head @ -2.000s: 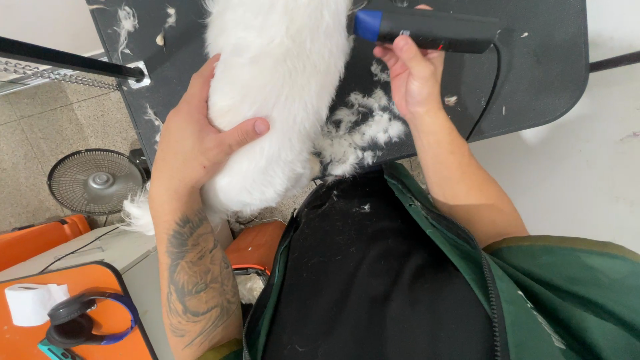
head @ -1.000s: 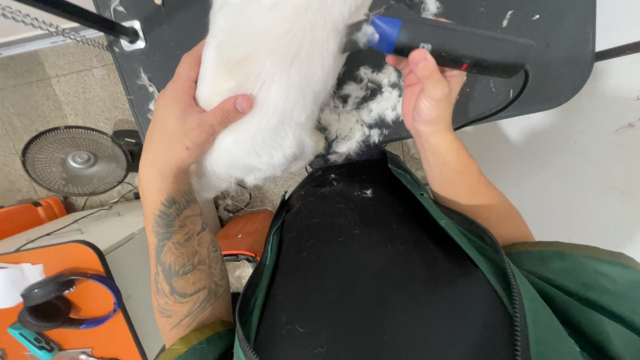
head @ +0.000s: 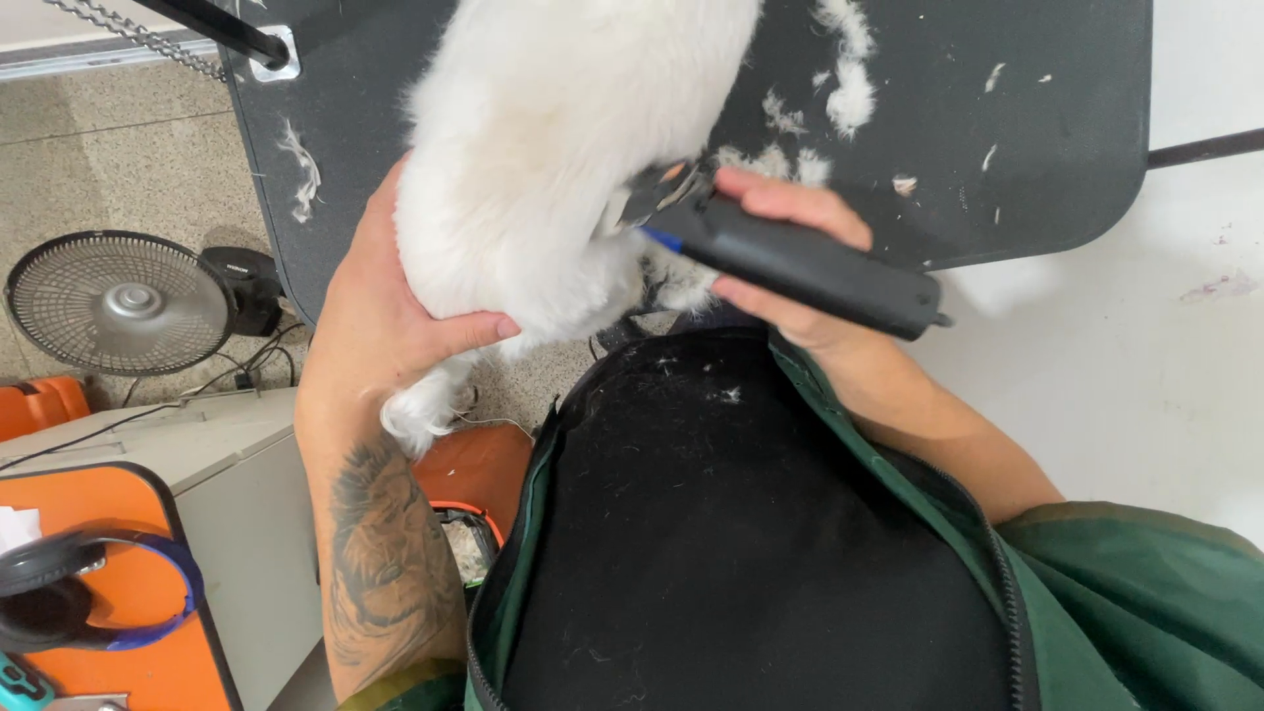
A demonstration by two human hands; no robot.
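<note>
A white-furred animal [head: 553,148], its head out of view, stands on a black grooming table [head: 1027,128]. My left hand [head: 395,286] lies around its near left side, thumb across the fur. In my right hand [head: 800,247] are black electric clippers [head: 810,262] with a blue part near the head; the clipper head rests at the fur on the animal's right rear side. A white furry tail or paw [head: 425,410] hangs below my left hand; which one, I cannot tell. Cut white fur [head: 849,79] is scattered on the tabletop.
A black post [head: 227,30] is clamped at the table's left, near a chain [head: 138,35]. At lower left are a round fan [head: 128,301], a cable, and an orange-topped surface [head: 148,671] bearing headphones [head: 183,592]. Below the animal is an orange-brown bin [head: 484,469].
The clippers have moved from beside the animal's right flank down to its rear, and their handle now slants down to the right. My left hand remains on the fur.
</note>
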